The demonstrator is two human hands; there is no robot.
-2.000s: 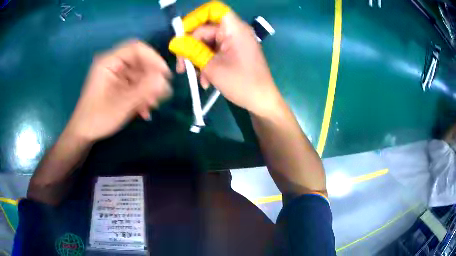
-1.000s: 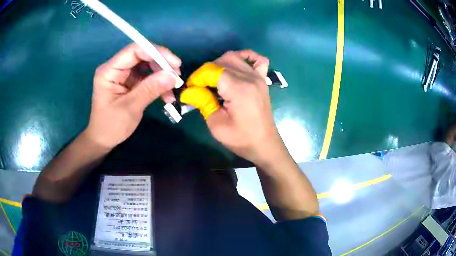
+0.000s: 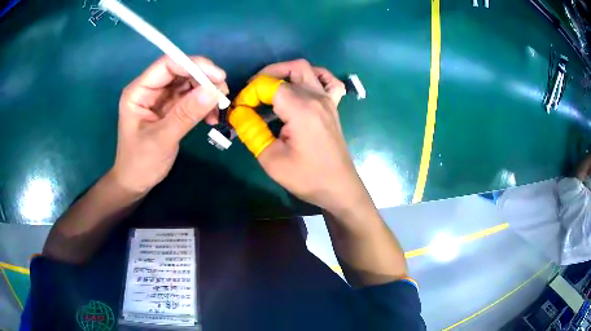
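My left hand [image 3: 152,123] pinches a straight white sleeve [image 3: 165,46] near its lower end; the sleeve slants up to the left. My right hand [image 3: 295,129], with yellow finger cots on thumb and index finger, is closed on the wire harness beside the sleeve's lower end. A white connector housing [image 3: 220,138] shows just below the fingertips with short black wires above it. Another white connector [image 3: 356,86] with a dark section sticks out past the right hand's far side. The pinched spot between the hands is partly hidden by the fingers.
The glossy green bench [image 3: 389,129] has a yellow line [image 3: 429,110] at right. Small loose pieces [image 3: 97,14] lie at the upper left. White sleeved parts [image 3: 555,89] lie at the far right. A person's sleeve [image 3: 575,220] shows at the right edge.
Two seconds ago my left hand was apart and the right held the harness; since then the left has taken a white sleeve and both hands have met. In the last second they moved slightly.
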